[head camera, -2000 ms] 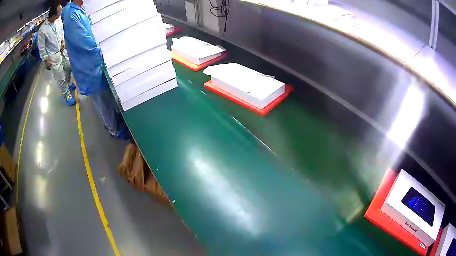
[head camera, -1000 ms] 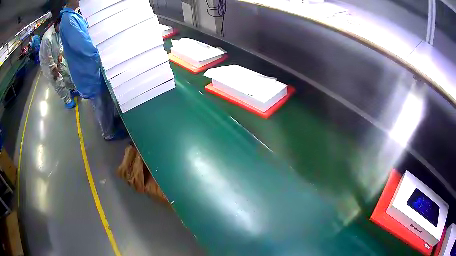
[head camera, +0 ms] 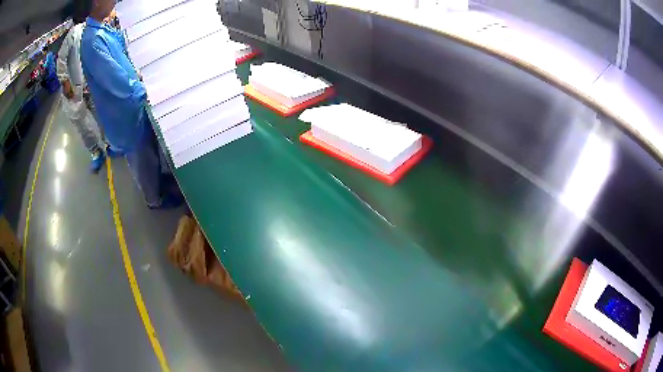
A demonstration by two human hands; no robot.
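Observation:
Neither of my hands is in the picture. A white box (head camera: pixel 367 136) sits on a red pallet (head camera: pixel 393 176) on the green bench (head camera: pixel 305 261), with a thin white sheet or flap sticking out at its left end. Behind it another white box (head camera: pixel 289 83) stands on its own red pallet (head camera: pixel 280 109). At the lower right a closed box with a dark blue tablet picture on its lid (head camera: pixel 617 309) lies on a red pallet (head camera: pixel 563 320). Part of one more box shows at the right edge.
A tall pile of white boxes or lids (head camera: pixel 193 80) stands at the bench's left end. A person in a blue smock (head camera: pixel 116 87) and one in a pale smock (head camera: pixel 76 87) stand beyond. A metal rail (head camera: pixel 465 94) runs behind; brown material (head camera: pixel 196 254) lies under the bench edge.
The boxes on the bench sit slightly lower in the picture, and the lidded box also farther right, perhaps from head movement. The person in the pale smock has straightened up.

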